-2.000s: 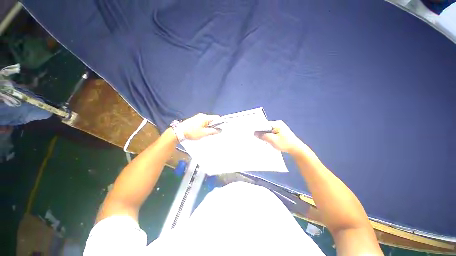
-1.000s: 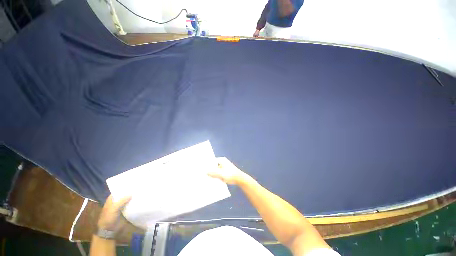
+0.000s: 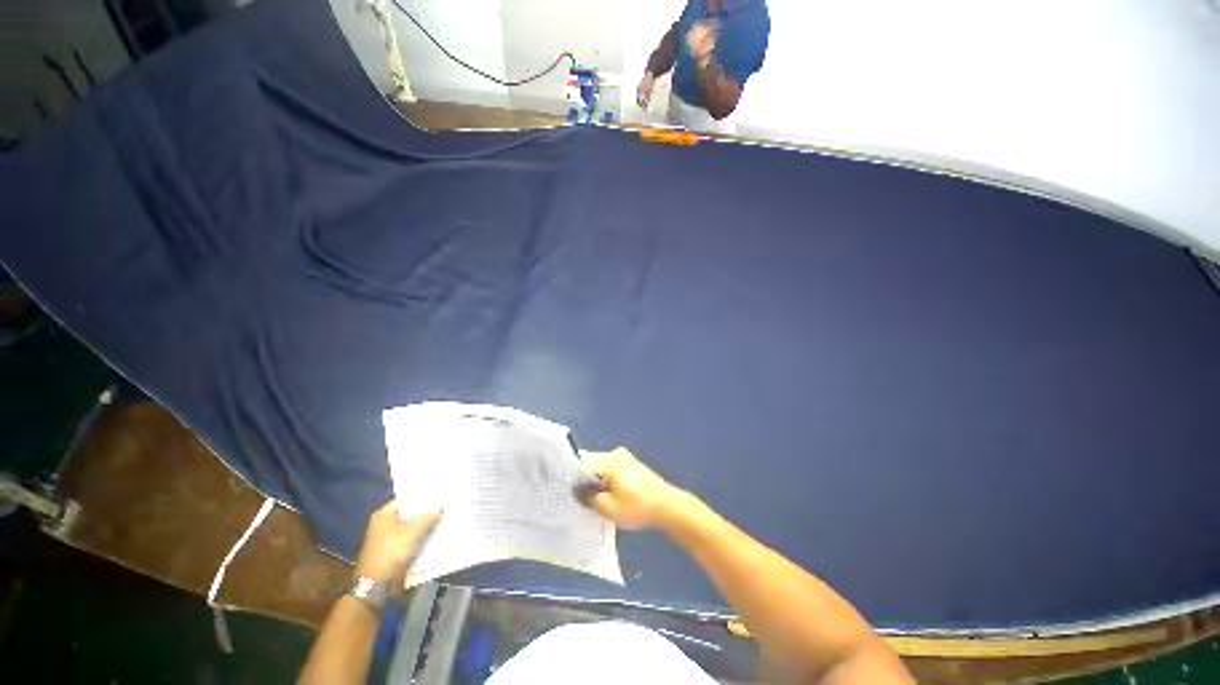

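I hold a white printed paper sheet [image 3: 502, 488] over the near edge of the navy cloth [image 3: 830, 348]. My left hand [image 3: 395, 546] grips its lower left corner, with a band on the wrist. My right hand [image 3: 626, 490] grips its right edge, and something small and dark shows at the fingers; I cannot tell what it is. The cloth lies flat on the right and in folds on the left. The silver track rail [image 3: 431, 636] sticks out below the sheet, between blue blocks.
A person [image 3: 723, 47] stands across the table. The red, white and blue cutter [image 3: 582, 91] with its cable is at the far edge, near an orange block [image 3: 668, 137]. A white strip [image 3: 241, 551] lies on bare wood. A yellow stick [image 3: 990, 646] lies along the near edge.
The sheet is now held more upright, bent, with its printed lines showing. The view has shifted a little, so the far edge sits lower. The person across has raised a hand.
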